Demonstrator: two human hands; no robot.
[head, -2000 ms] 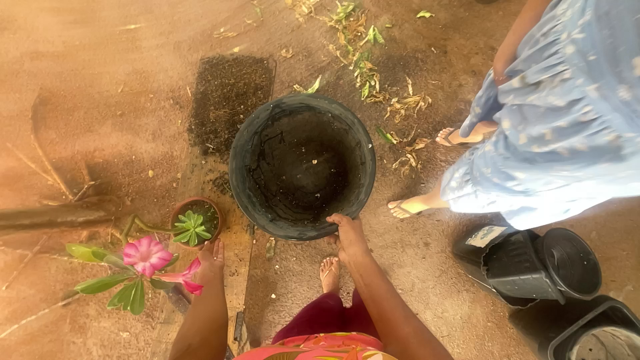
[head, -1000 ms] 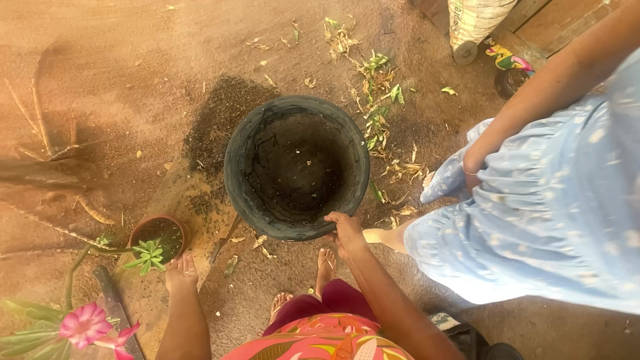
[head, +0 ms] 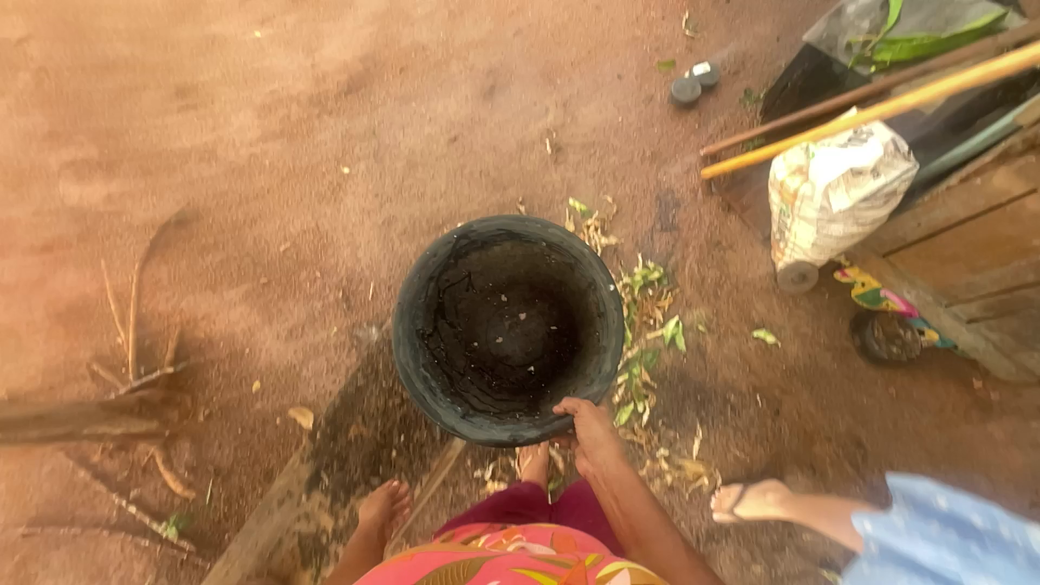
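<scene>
A large round black plastic tub (head: pixel 406 325) is tipped so that I look into its dark inside, which has dirt and small pale specks in it. My right hand (head: pixel 591 431) grips its lower right rim, thumb over the edge. My left hand (head: pixel 383 505) hangs low at the left, below the tub and apart from it, with nothing seen in it. Beneath the tub's lower left side lies a dark patch of loose soil (head: pixel 357 439) on the ground.
Wilted leaves (head: pixel 642 357) litter the ground right of the tub. Roots and a trunk (head: pixel 73 418) lie at left. A person's sandalled foot (head: pixel 751 500) is at lower right. Poles (head: pixel 861 110), a white sack (head: pixel 841 191) and a wooden panel (head: pixel 975 252) stand at upper right.
My left hand has come away from the potted plant, which is out of view now. My right hand stays on the tub's rim. The view has shifted, and the other person shows only at lower right.
</scene>
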